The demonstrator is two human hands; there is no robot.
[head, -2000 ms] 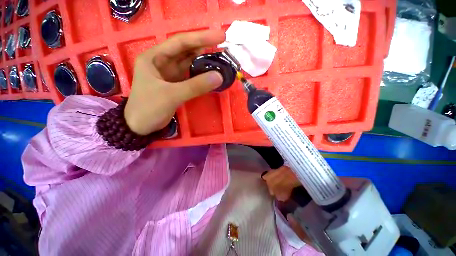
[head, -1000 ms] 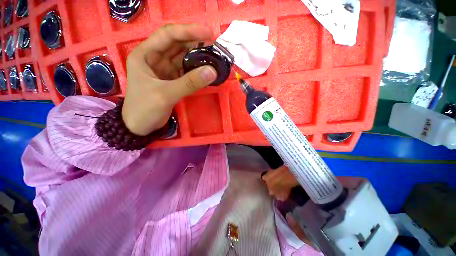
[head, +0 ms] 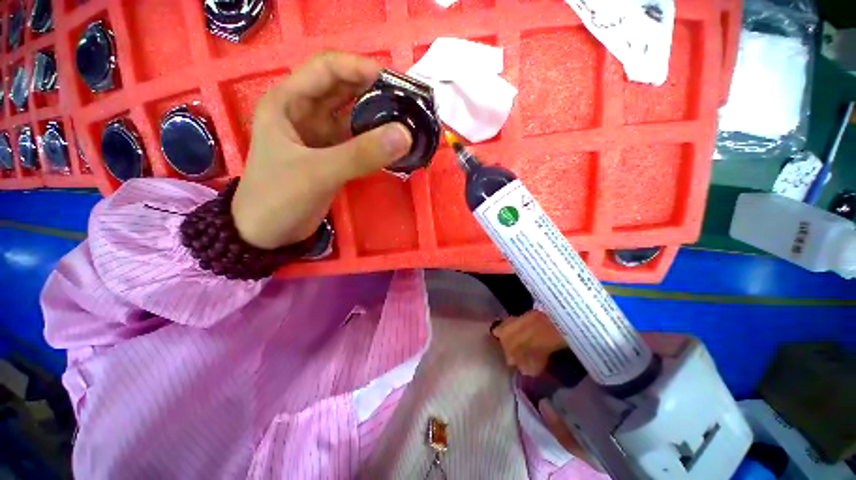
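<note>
My left hand (head: 310,155) holds a round black glossy watch head (head: 399,117) with a shiny rim between thumb and fingers, above the red-orange foam tray (head: 554,145). My right hand (head: 527,343) is partly hidden and grips the handle of the grey-white dispensing gun (head: 671,412). The gun bears a dark cartridge (head: 561,281) with a white printed label and green logo. Its yellow-orange nozzle tip (head: 451,140) is close beside the watch head's right edge; I cannot tell if they touch. A crumpled white wipe (head: 474,92) lies on the tray behind the tip.
More watch heads (head: 190,141) sit in tray pockets at left. A smudged white cloth piece (head: 631,33) lies on the tray at upper right. At right are a clear bag with white contents (head: 768,89), a white bottle on its side (head: 793,234) and a thin blue-and-white stick (head: 830,155).
My left hand has shifted slightly and turned the watch head, so its shiny lugs now point more upward. The gun and cartridge have moved only slightly.
</note>
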